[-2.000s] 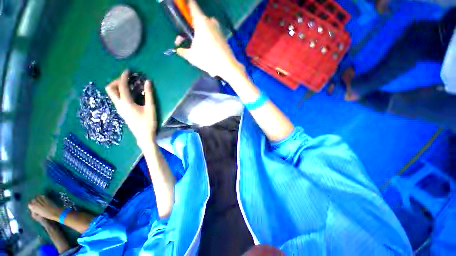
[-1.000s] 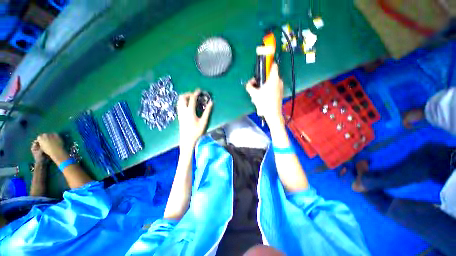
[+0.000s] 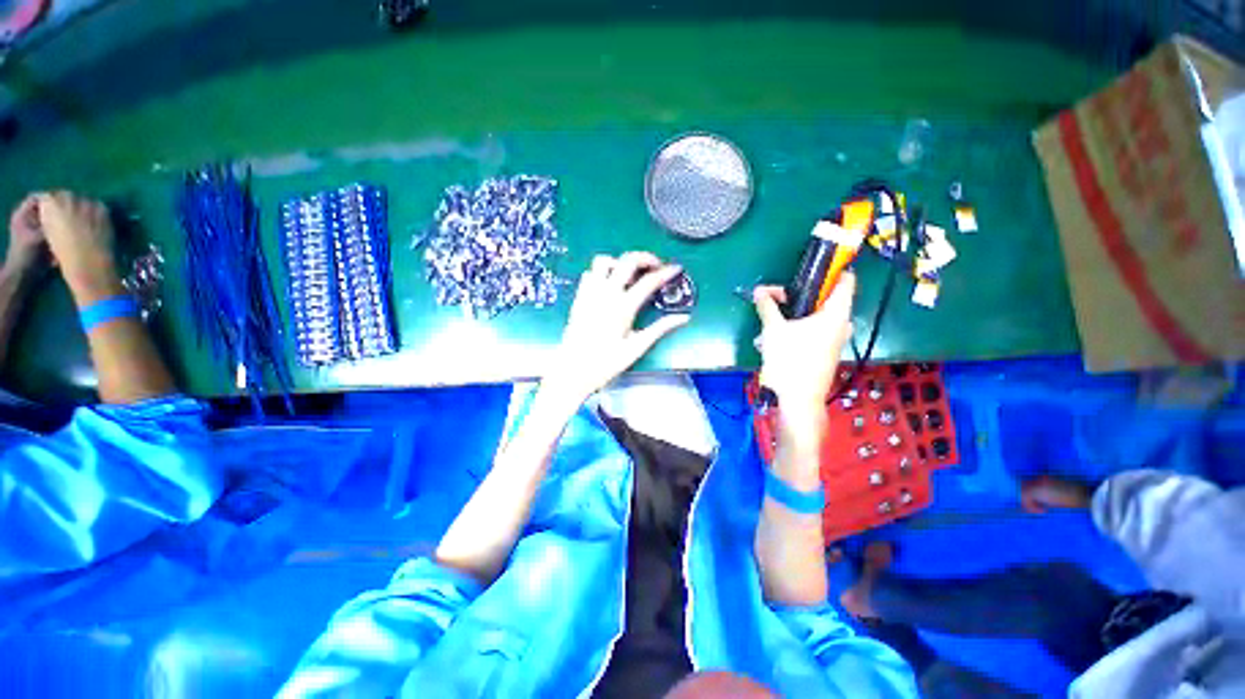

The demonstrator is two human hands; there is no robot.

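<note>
My left hand [image 3: 610, 324] holds a small round black housing [image 3: 673, 292] in its fingertips, low over the front of the green bench [image 3: 478, 354]. My right hand [image 3: 808, 332] grips an electric screwdriver [image 3: 823, 260] with a black body, orange rear end and pale band. Its tip is too small to see clearly. The two hands are apart. A round silver-grey screw dish [image 3: 699, 184] lies on the bench beyond and between my hands.
Left of my hands lie a silvery heap of parts [image 3: 492, 246], ladder-like strips [image 3: 337, 275] and blue wires [image 3: 230, 273]. White-and-yellow pieces [image 3: 934, 251], a carton [image 3: 1140, 219] and a red tray [image 3: 874, 458] are right. Other people's hands [image 3: 75, 239] are far left.
The view has swung right and levelled, bringing the carton in. My left hand still holds the housing and my right hand still holds the screwdriver, now tilted more to the right.
</note>
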